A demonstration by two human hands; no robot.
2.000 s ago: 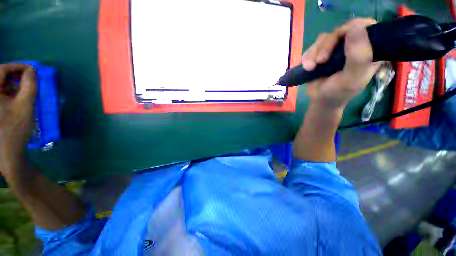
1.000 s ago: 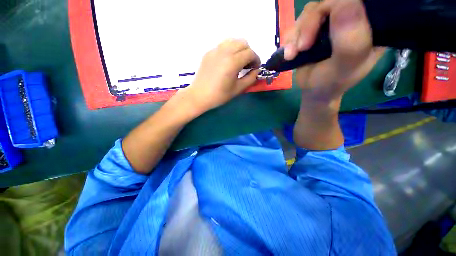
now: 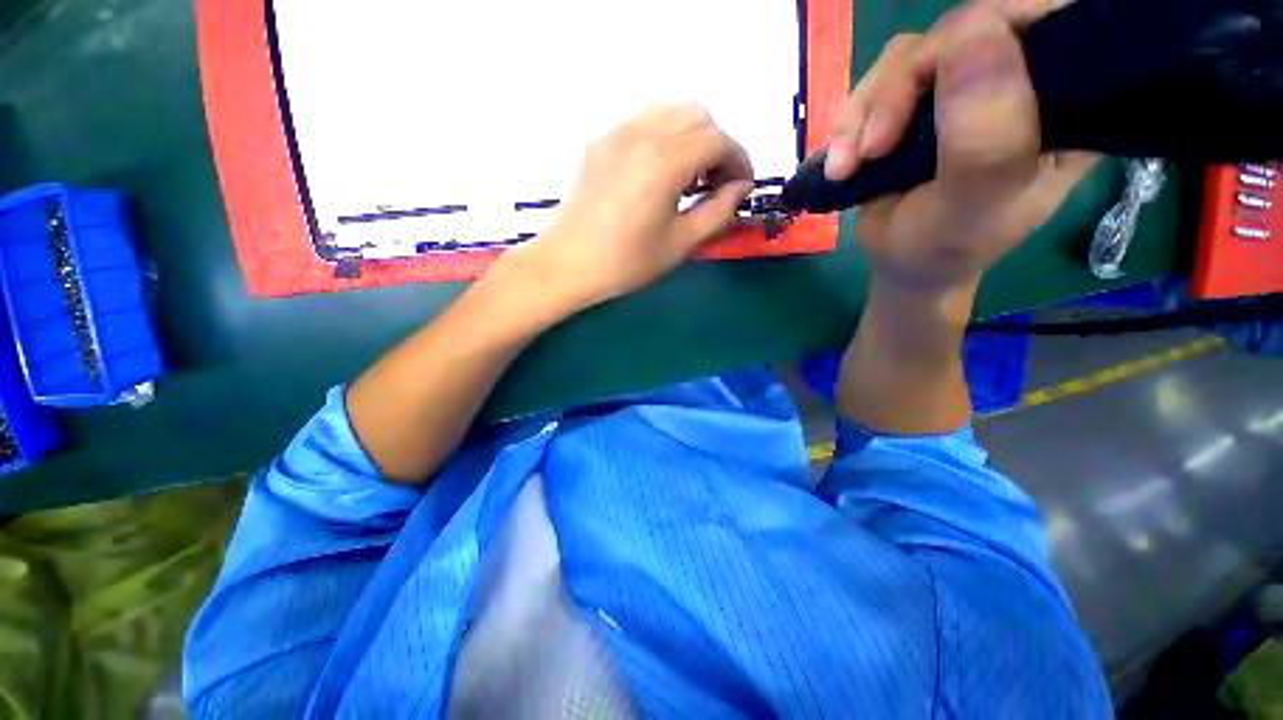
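Observation:
A bright white display panel with a thin black edge lies in an orange-red foam tray. My right hand is closed around a thick black electric screwdriver, its tip at the panel's near right corner. My left hand rests over the panel's near edge beside that corner, thumb and forefinger close together by the screwdriver tip. Whether a screw is between these fingertips cannot be told; the tip and corner are partly hidden and small.
A blue screw bin with tiny dark pieces stands at the left, part of another beside it. A pale wire bundle and another orange-red tray are at the right. A blue crate is below the bench edge. Yellow-green clothing shows lower left.
My left hand has left the screw bin and come to the panel's near right corner. The screwdriver tip is now at that corner beside it; over the last second it has shifted slightly right.

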